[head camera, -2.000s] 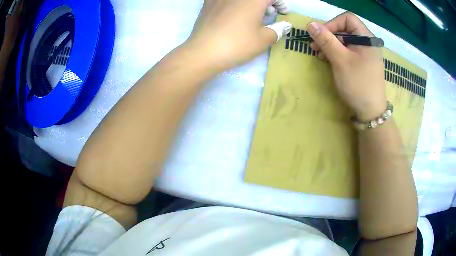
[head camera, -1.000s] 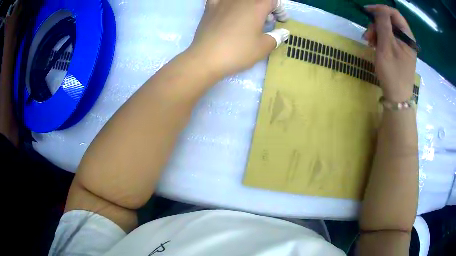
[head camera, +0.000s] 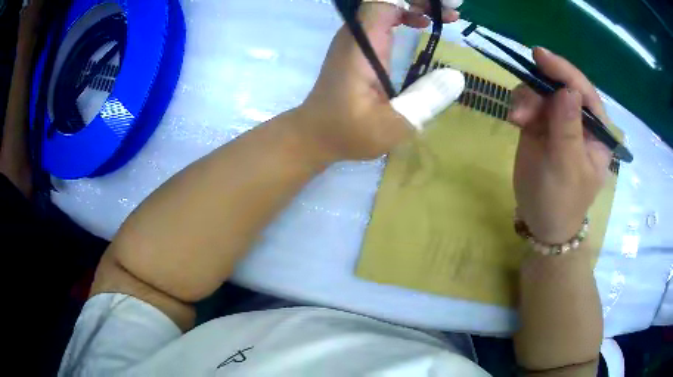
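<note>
My left hand (head camera: 369, 96), with white finger cots on the thumb and fingertips, holds a thin black plastic frame (head camera: 421, 62) near the top edge of the picture. My right hand (head camera: 553, 140) holds dark tweezers (head camera: 542, 81) pointing up and left. The tweezers' tips are apart, and a small black piece (head camera: 470, 29) shows at one tip. Two rows of small black die-cut pads (head camera: 485, 96) lie on a yellow backing sheet (head camera: 443, 213). My hands cover parts of the rows and sheet.
A bright blue ring-shaped reel (head camera: 159, 96) with dark strips inside stands at the left on the white padded cover (head camera: 295, 213). A dark green surface (head camera: 516, 22) lies beyond the pad. Part of another person's arm (head camera: 22, 103) shows at the far left edge.
The black frame has come into view in my left hand, which has moved closer to the camera and turned. My right hand has moved down and left from the far edge with the tweezers.
</note>
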